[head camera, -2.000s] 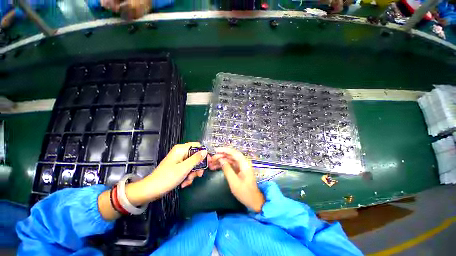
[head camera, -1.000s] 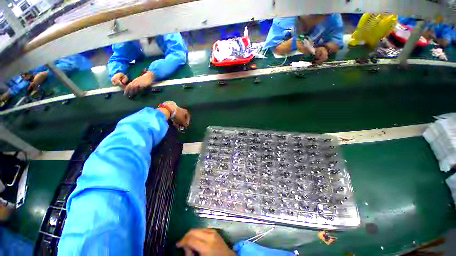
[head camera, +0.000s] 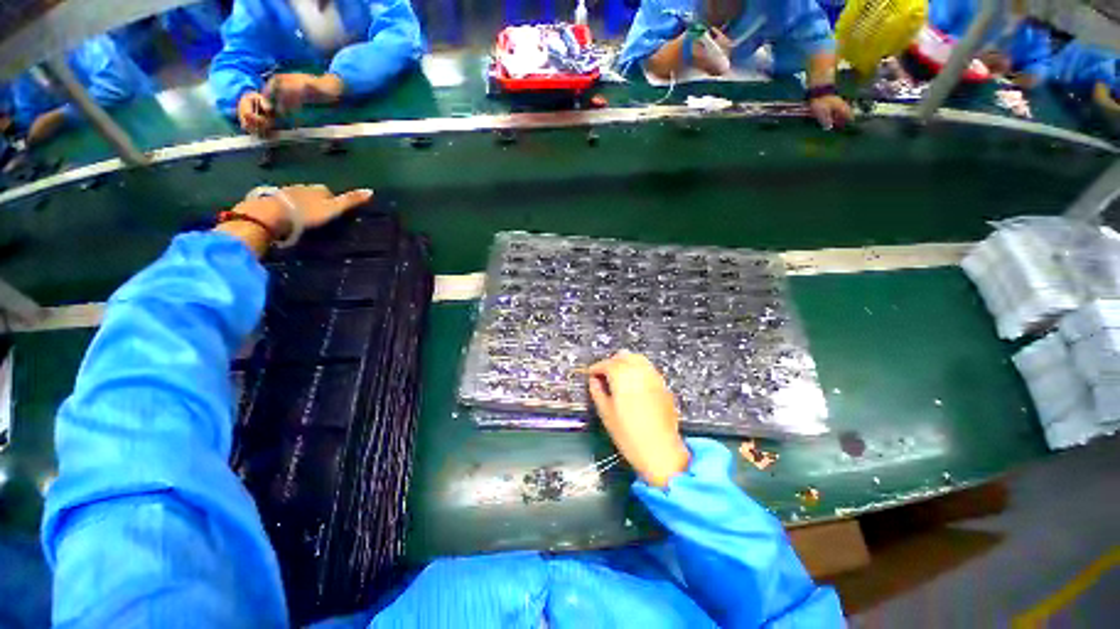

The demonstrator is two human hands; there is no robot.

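Observation:
A clear blister tray point(head camera: 725, 307) with many small dark parts in its pockets lies on the green bench. My right hand point(head camera: 633, 399) is over its near part, fingertips bent down at the pockets; whether they hold a part is unclear. My left hand point(head camera: 295, 215) is over the far end of the black blister tray stack point(head camera: 326, 369), index finger stretched to the right; its grip is unclear. Slim tweezers point(head camera: 608, 463) lie partly beside my right wrist. A pale patch with black marks, perhaps an adhesive sheet point(head camera: 544, 482), lies in front of the clear tray.
White packet piles point(head camera: 1019, 277) stand at the right. An orange-brown scrap point(head camera: 758, 456) lies near the bench edge. Beyond a pale rail point(head camera: 467, 121), several people in blue smocks sit near a red basket point(head camera: 547, 80) and a yellow object point(head camera: 878, 33).
My hands were together on a small dark component, then parted. My left hand went to the stack's far side; my right hand has moved from the bench's near edge onto the clear tray. The view has shifted.

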